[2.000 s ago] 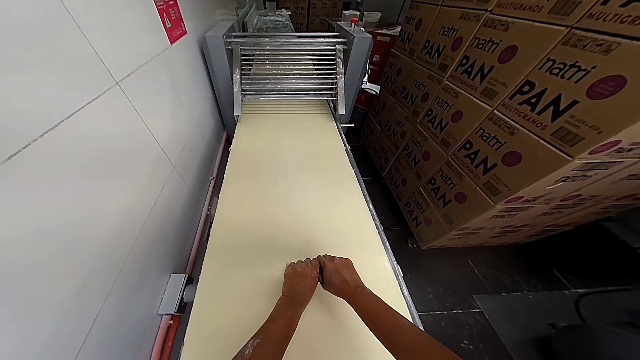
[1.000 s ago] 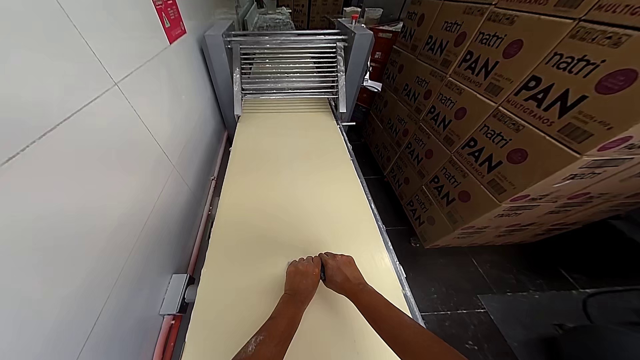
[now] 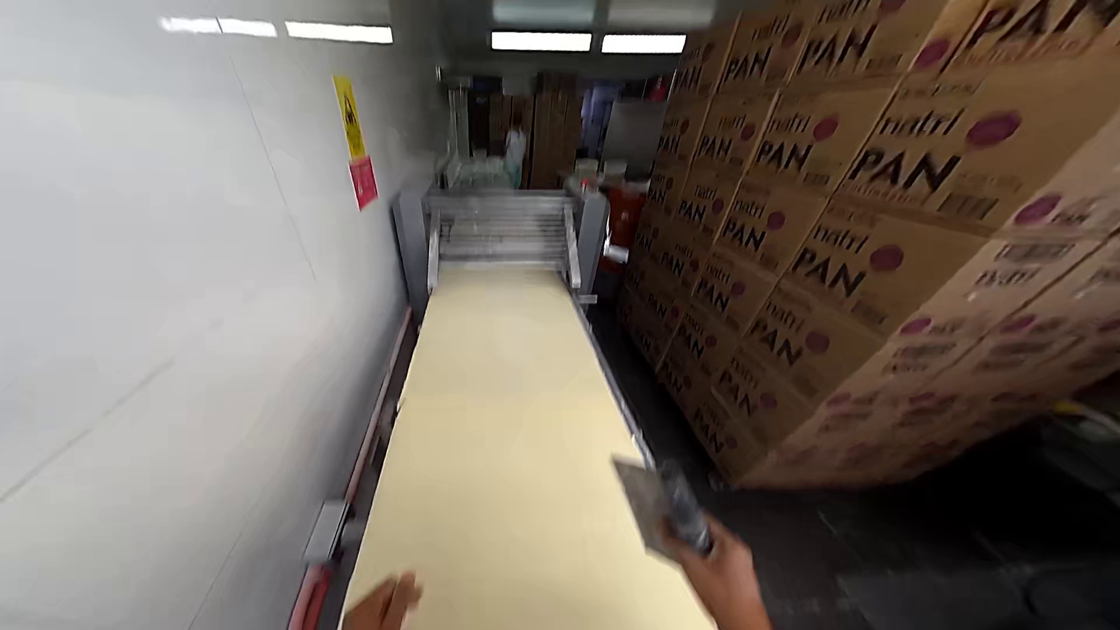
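Note:
A long sheet of pale dough (image 3: 507, 420) covers the belt of a dough sheeter (image 3: 503, 229) and runs up to its guard bars. My right hand (image 3: 722, 564) grips a bench scraper (image 3: 652, 503) with a flat metal blade and a dark handle, over the dough's right edge. At the lower left, over the left edge of the dough, is my left hand (image 3: 385, 604), blurred and cut off by the frame; nothing shows in it, and how far its fingers are spread is unclear.
Stacked cardboard boxes (image 3: 814, 254) rise close on the right. A white wall (image 3: 175, 306) with a grey box (image 3: 326, 531) and red pipe below borders the left side. Another person (image 3: 514, 150) stands far back beyond the machine. Buckets (image 3: 599, 166) stand behind the sheeter on the right.
My hands were together over the middle of the dough and have moved apart, left and right. The scraper now shows plainly in my right hand. The view has tilted up.

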